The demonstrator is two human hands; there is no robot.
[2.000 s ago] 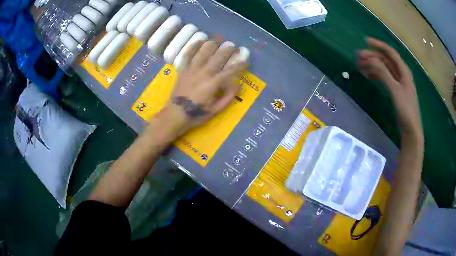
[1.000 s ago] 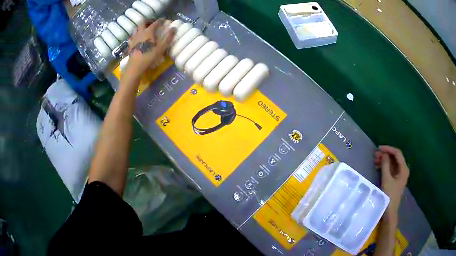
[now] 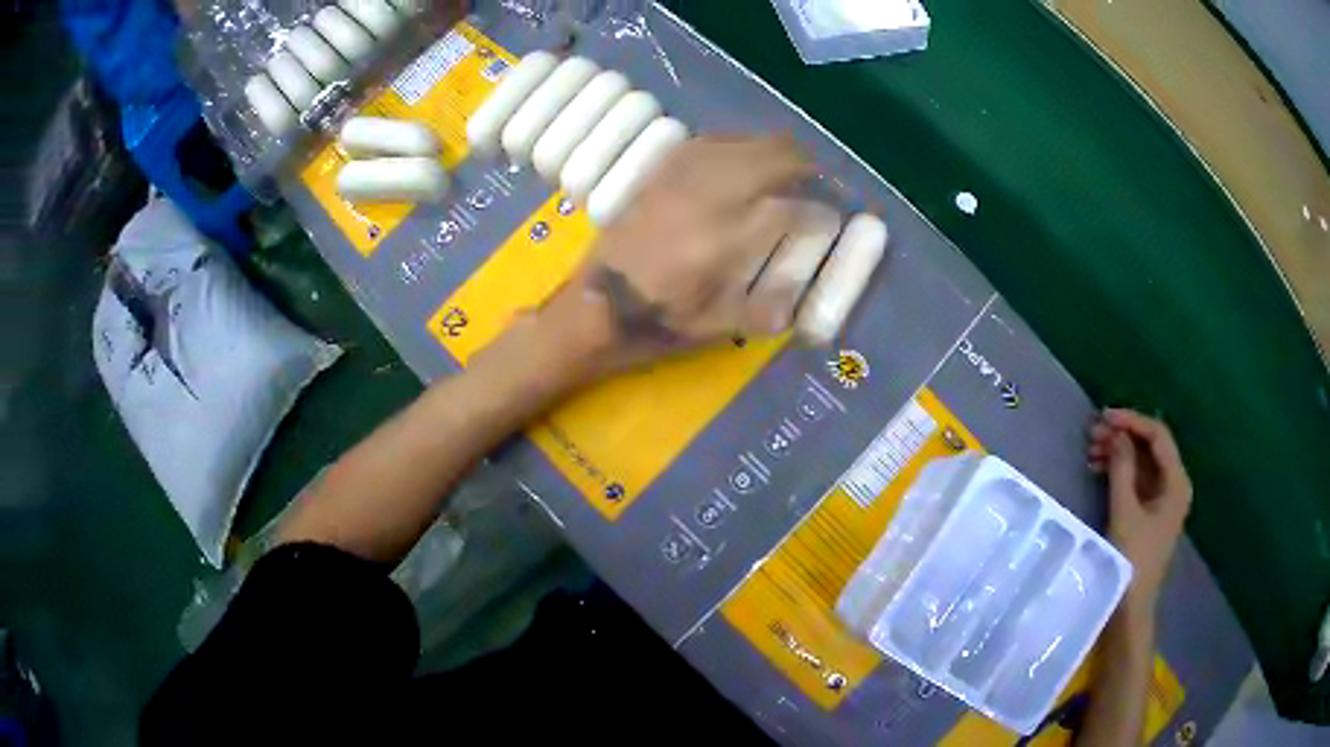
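Observation:
White oblong devices (image 3: pixel 573 129) lie side by side in a slanting row on the printed cardboard mat (image 3: pixel 700 423). My left hand (image 3: pixel 715 241), blurred, is over the right part of this row, palm down; its fingers hide several devices, and its grip cannot be made out. One device (image 3: pixel 843 280) lies just right of the hand. Two more (image 3: pixel 391 180) lie apart at the upper left. An empty three-compartment tray (image 3: pixel 1006 591) sits on top of other trays at the lower right. My right hand (image 3: pixel 1148 474) rests beyond the tray at the mat's edge, fingers loosely curled, holding nothing visible.
More white devices (image 3: pixel 324 51) lie on clear film at the upper left. A packed tray (image 3: pixel 853 26) sits on the green belt (image 3: pixel 1152 277), cut off by the top edge. A small white piece (image 3: pixel 967 203) lies on the belt. A grey-white bag (image 3: pixel 197 365) is at left.
My left hand has moved right from the far left part of the row. Some devices now lie farther right under and beside it. Two devices lie apart where the hand was. My right hand is nearly unchanged.

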